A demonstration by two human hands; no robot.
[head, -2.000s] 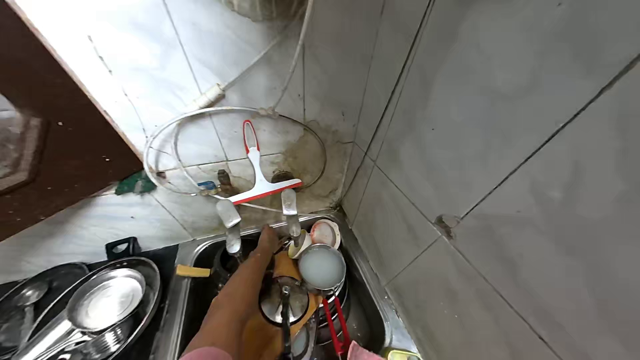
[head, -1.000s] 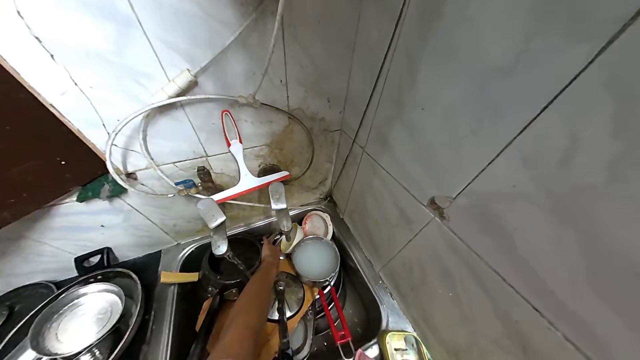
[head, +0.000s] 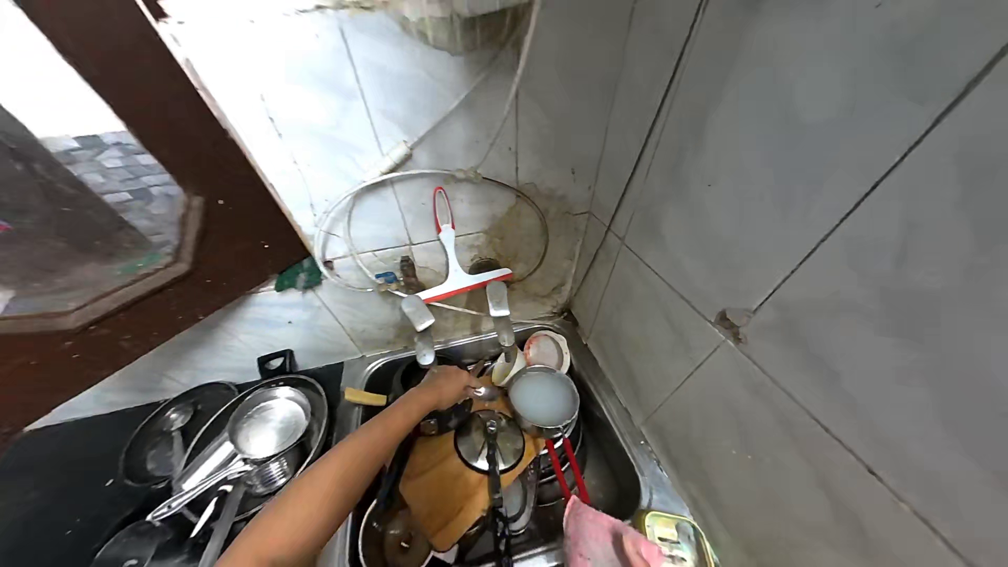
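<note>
My left hand (head: 447,387) reaches from the lower left over the double-handled sink area, its fingers closed on a metal spoon (head: 486,392) whose bowl points right. Below it are a glass pot lid (head: 489,442) and a wooden board (head: 429,480). To its right, a strainer-shaped pan or ladle (head: 543,400) holds cloudy liquid, beside a cup (head: 508,367) and a red-stained white dish (head: 546,351). Dark cookware lies under the hand, partly hidden. Pink fabric (head: 602,535) shows at the bottom edge; my right hand cannot be made out.
Two taps (head: 499,303) stand at the back of the steel sink (head: 610,405), with a white-and-red squeegee (head: 455,268) across them. Pans and metal utensils (head: 270,421) lie on the black counter at left. A yellow-rimmed container (head: 677,535) stands at lower right. Tiled walls enclose the corner.
The spoon's bowl now shows plainly beside my left hand. The pink fabric has come further into view and overlaps the yellow-rimmed container. The view has shifted.
</note>
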